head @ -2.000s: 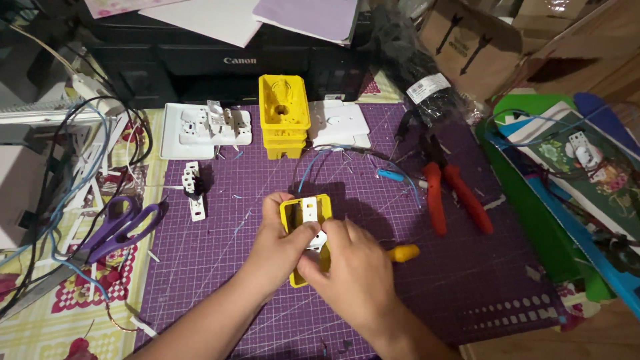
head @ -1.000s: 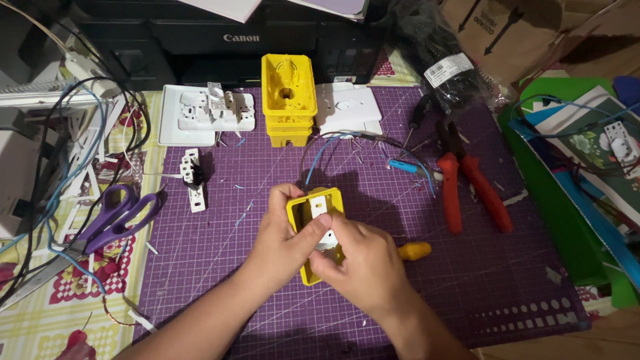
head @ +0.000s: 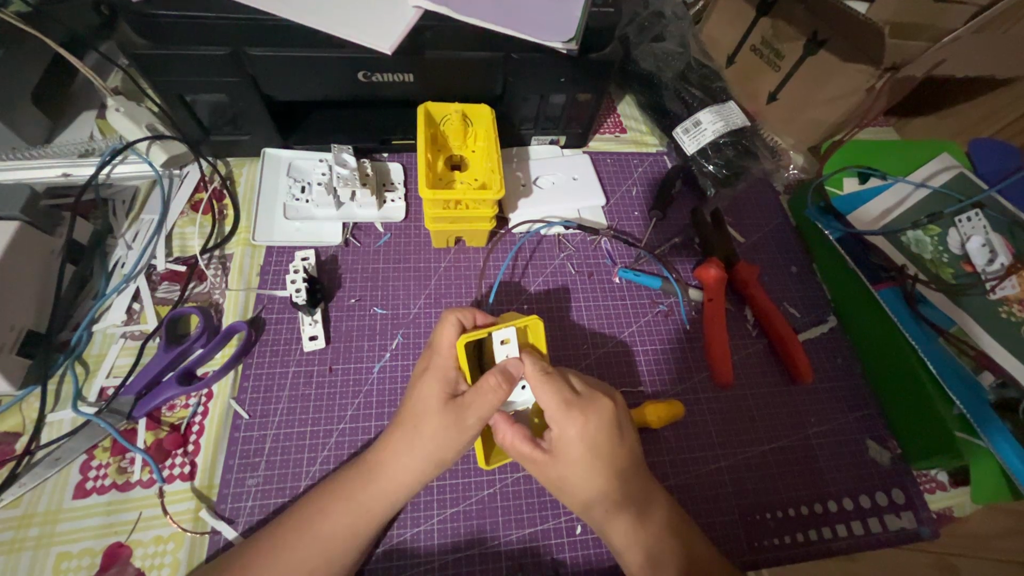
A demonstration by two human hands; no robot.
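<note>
A yellow plastic electrical box is held over the mat, its open side toward me. My left hand grips its left wall, with the thumb on a white plastic mounting strip inside the box. My right hand pinches the same strip from the right; the fingers hide its middle. A blue and a brown wire rise from behind the box's far end. A yellow screwdriver handle shows just right of my right hand.
Stacked yellow boxes stand between white plates. Red-handled pliers and a blue-handled tool lie right. Purple scissors, cables and a white terminal strip lie left. A black printer stands behind the purple cutting mat.
</note>
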